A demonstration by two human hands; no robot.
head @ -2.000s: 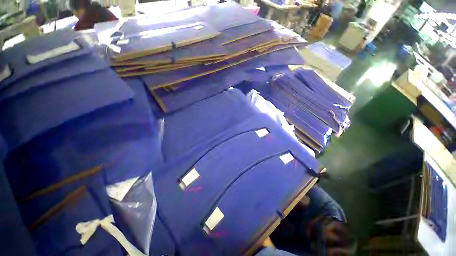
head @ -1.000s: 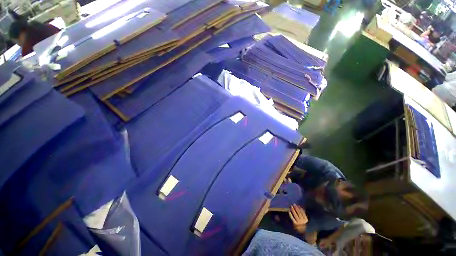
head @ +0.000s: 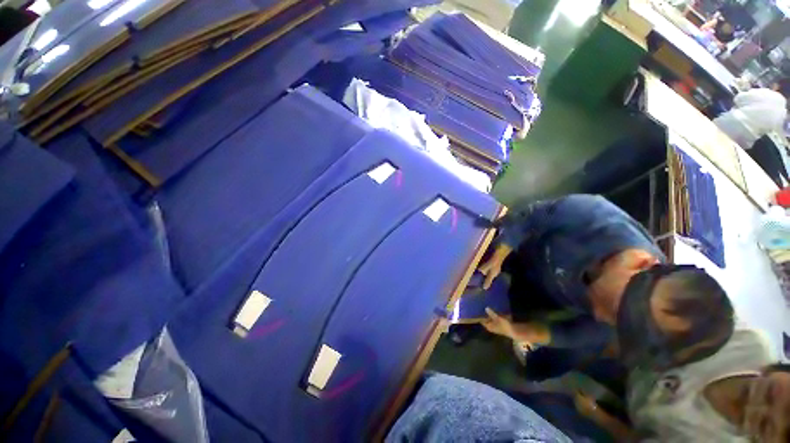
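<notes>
Neither of my hands is in view. A light blue denim part of clothing (head: 472, 415), perhaps mine, shows at the bottom edge. Nearest in front lies a broad blue panel stack (head: 303, 251) with tan edges. It bears two curved dark lines, small white tickets (head: 324, 368) near the line ends and pink marks. A dark tie (head: 446, 316) crosses its right edge. Crinkled clear plastic (head: 165, 381) lies at lower left. Another person's hands (head: 498, 324) hold blue pieces (head: 481, 303) beside and below the stack's right edge.
A person in dark blue (head: 589, 242) bends at the right of the stack, close to a person in a light shirt (head: 693, 398). Fanned blue bundles (head: 459, 86) lie beyond white crumpled material (head: 398, 121). A white table (head: 736, 294) at right holds a blue bundle (head: 702, 203).
The view has swung to the right, so the stacks sit further left. The bending person's head and the lightly dressed person now show more fully at lower right.
</notes>
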